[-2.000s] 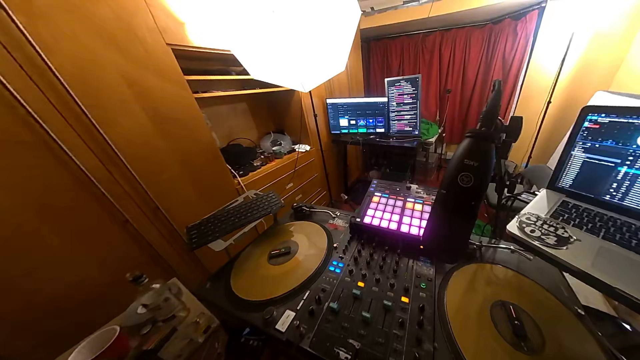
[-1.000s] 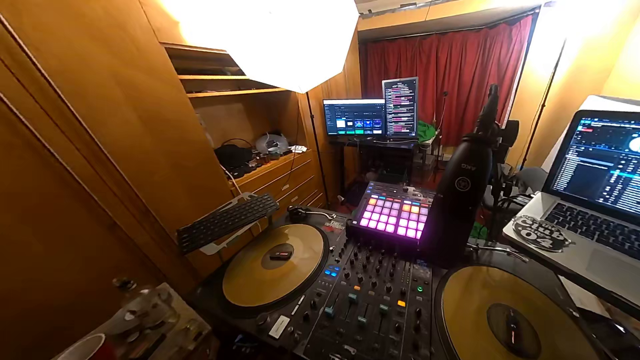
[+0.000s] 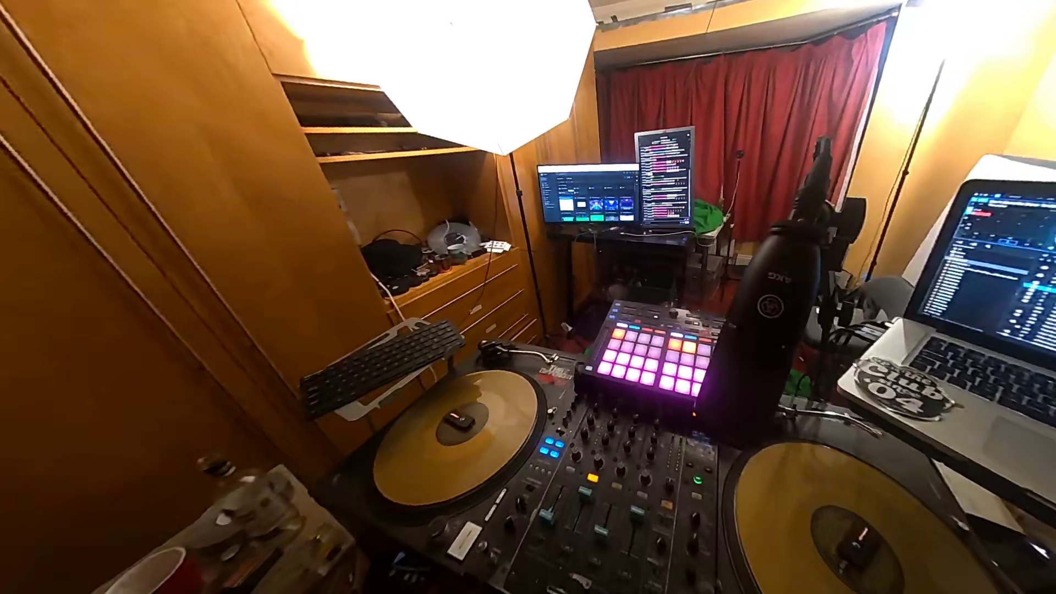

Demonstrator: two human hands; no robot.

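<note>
Neither of my hands shows in the head view. A DJ mixer (image 3: 610,511) with knobs and faders lies between two turntables. The left turntable bears a gold vinyl record (image 3: 503,425), and another gold record (image 3: 775,495) lies on the right one. Small dark devices sit at the centres of both records. Behind the mixer a pad controller (image 3: 652,359) glows pink, with a few orange pads. A black AKG microphone (image 3: 767,305) stands upright to the right of the controller. At the far right an open laptop (image 3: 998,396) carries a round sticker or disc beside its keyboard.
A black keyboard (image 3: 384,363) rests tilted on a stand at left. A side table (image 3: 318,503) holds a glass bottle (image 3: 256,495) and a red cup (image 3: 161,573). Two monitors (image 3: 587,194) stand at the back before red curtains (image 3: 742,124). A softbox (image 3: 495,66) hangs above.
</note>
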